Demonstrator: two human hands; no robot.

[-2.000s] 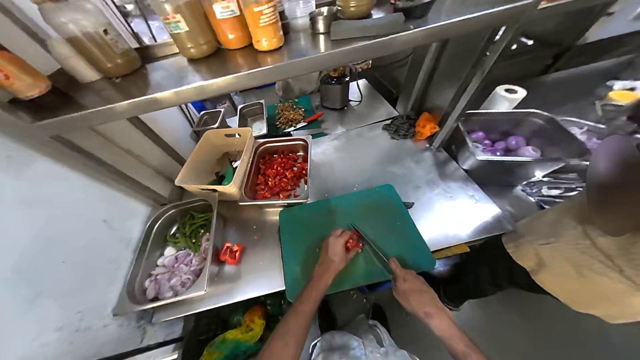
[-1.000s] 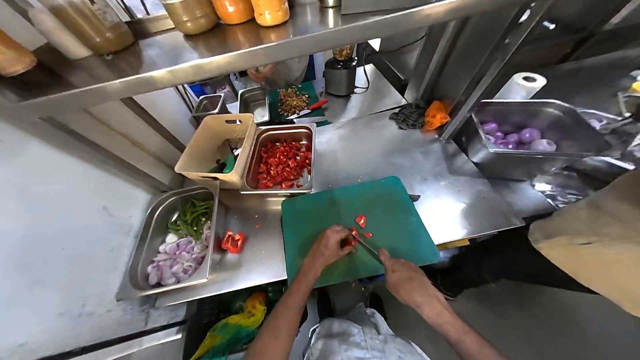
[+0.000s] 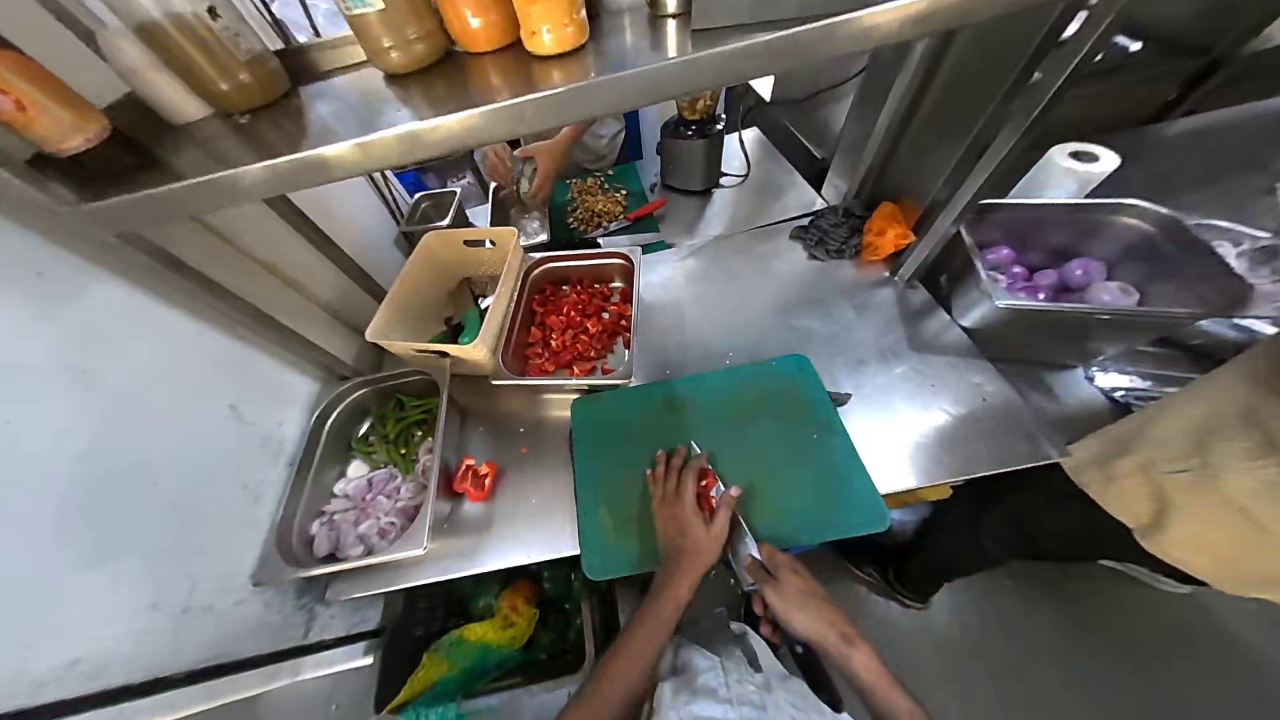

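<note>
A green cutting board lies at the front edge of the steel counter. On it, my left hand rests with spread fingers beside pieces of red bell pepper, its thumb and fingers at either side of them. My right hand grips a kitchen knife, whose blade runs along the pepper toward the middle of the board. Left of the board lies a larger piece of red pepper. Behind it, a steel pan holds chopped red pepper.
At left stand a steel pan of sliced onions and green chillies and a beige plastic bin. A metal shelf with jars crosses above. Another person's hands work beyond it. A person in tan stands at right.
The small red pieces lying loose on the board one second ago no longer show there. My left hand has spread out flatter. The other person's hands have come into view beyond the shelf.
</note>
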